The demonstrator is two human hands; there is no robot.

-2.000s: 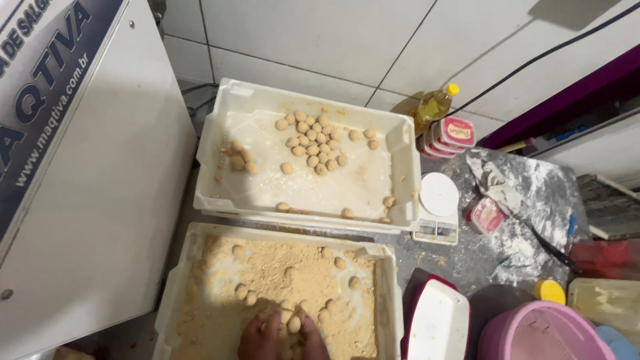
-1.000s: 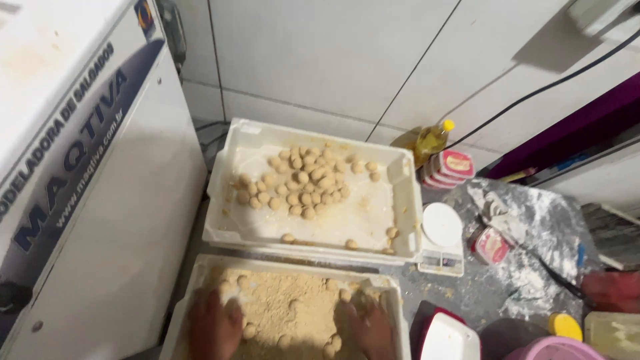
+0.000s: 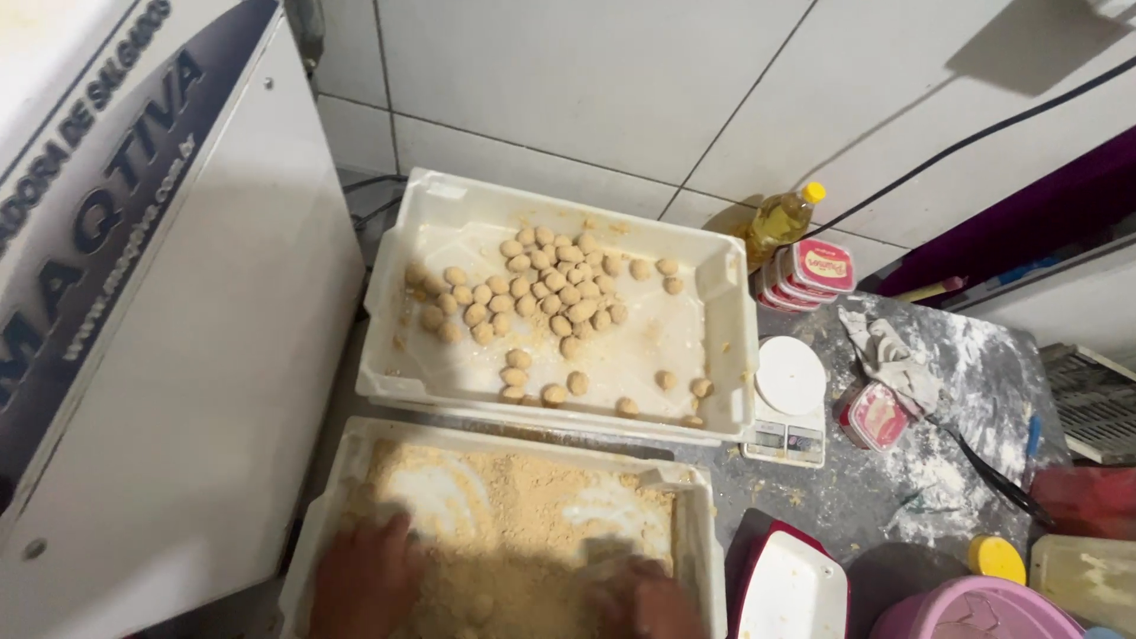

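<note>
Both hands are low in the near white plastic tray (image 3: 524,437), which holds tan breadcrumbs (image 3: 524,497). My left hand (image 3: 368,572) lies over the crumbs at the tray's left side, blurred. My right hand (image 3: 643,596) is at the right side, also blurred, with its fingers in or just above the crumbs. Whether either hand holds anything is unclear. White streaks of bare tray bottom show above each hand. Directly behind stands a second white plastic tray (image 3: 550,426) with many crumb-coated balls (image 3: 568,293), most of them heaped in its middle and left.
A large white machine (image 3: 204,355) stands at left. On the floured counter at right are a kitchen scale (image 3: 790,382), an oil bottle (image 3: 781,222), stacked plastic tubs (image 3: 816,271), a cloth (image 3: 892,359), a red-and-white container (image 3: 790,586) and a pink bucket (image 3: 976,612).
More coated balls lie in the far tray than two seconds ago. The hands, together at the near tray's middle then, are now apart. The balls seen in the near tray earlier no longer show.
</note>
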